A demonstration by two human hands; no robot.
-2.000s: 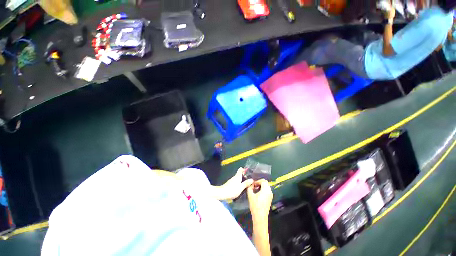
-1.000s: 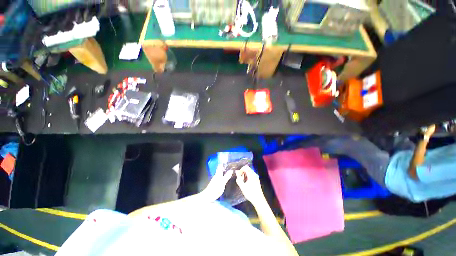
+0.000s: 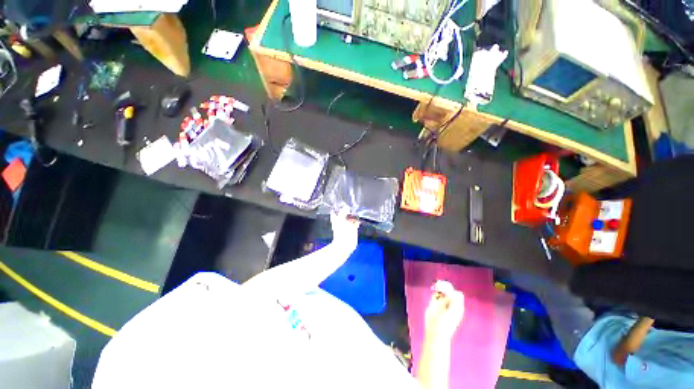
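Observation:
A flat dark unit in a clear crinkled bag [image 3: 364,196] lies at the front edge of the bench. My left hand [image 3: 345,226] grips its near left edge. My right hand [image 3: 444,305] is away from it, over the pink sheet, with its fingers curled; whether it holds anything small is unclear. Another bagged unit [image 3: 298,175] lies just left of the first. A pile of bagged dark units [image 3: 221,150] lies further left, beside red-and-white small parts [image 3: 199,120]. A set-top box with a red-orange face [image 3: 423,191] lies right of my left hand.
A remote control [image 3: 476,215], tape dispenser [image 3: 536,190] and orange test box [image 3: 597,228] stand to the right. A green-topped shelf [image 3: 365,74] runs behind. A blue stool [image 3: 358,279] and pink sheet [image 3: 464,323] are below the bench edge. A person's arm [image 3: 633,340] is at the right.
My left hand has moved from above the blue stool up to the bench edge with the bagged unit. My right hand has let go of the bag and moved right and down. The view has turned.

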